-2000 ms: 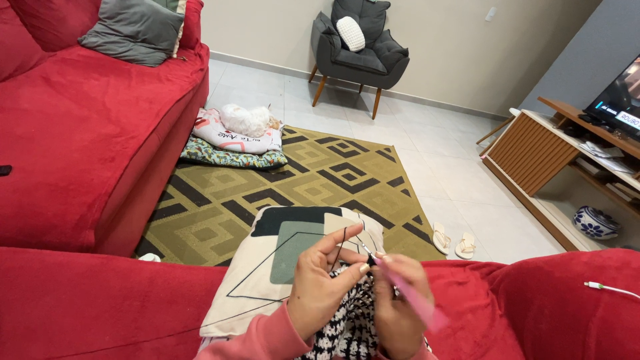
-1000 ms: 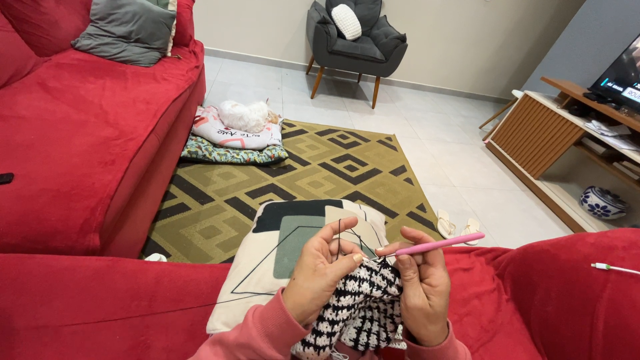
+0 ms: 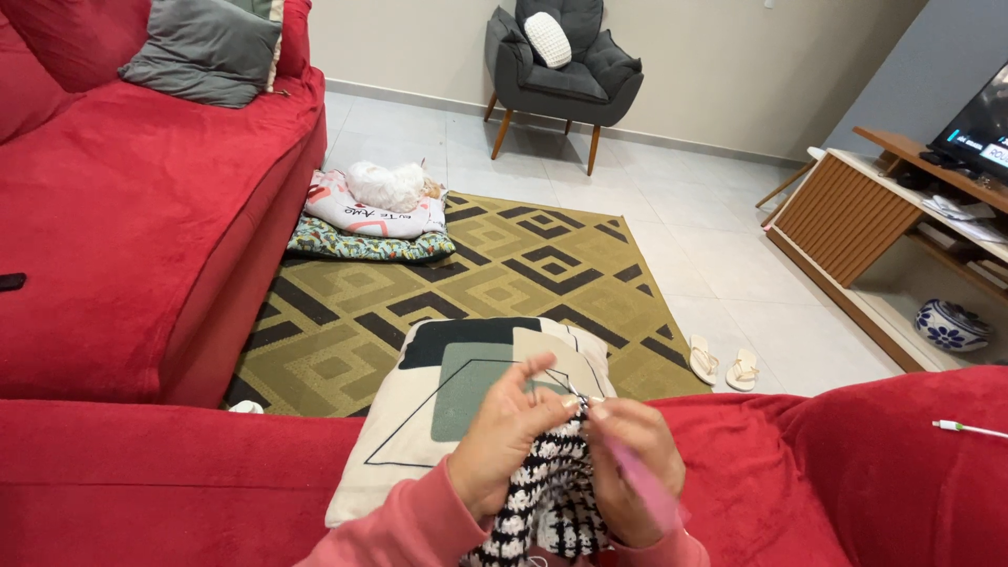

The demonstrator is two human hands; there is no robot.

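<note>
Black-and-white crochet fabric (image 3: 524, 504) hangs between my two hands, over my lap. My left hand (image 3: 508, 433) pinches its top edge between thumb and a finger, with the index finger raised. My right hand (image 3: 634, 465) holds a crochet hook with a pink handle (image 3: 642, 480), blurred by motion and slanting down to the right. The hook's metal tip is at the top edge of the fabric, close to my left thumb. Beneath and beyond my hands lies a cream cushion (image 3: 394, 429) with green and black shapes and a thin dark line pattern.
Red sofa sections (image 3: 181, 480) lie around me. A patterned rug (image 3: 504, 276) covers the floor ahead, with stacked cushions (image 3: 370, 244) bearing a white furry animal (image 3: 386, 185). Beyond are a grey armchair (image 3: 567, 87), sandals (image 3: 742, 368) and a wooden TV stand (image 3: 874, 228). A white cable (image 3: 972, 429) lies right.
The pink handle was raised and pointed right a second ago; now it slants down toward my right palm. My hands are closer together at the fabric's top edge.
</note>
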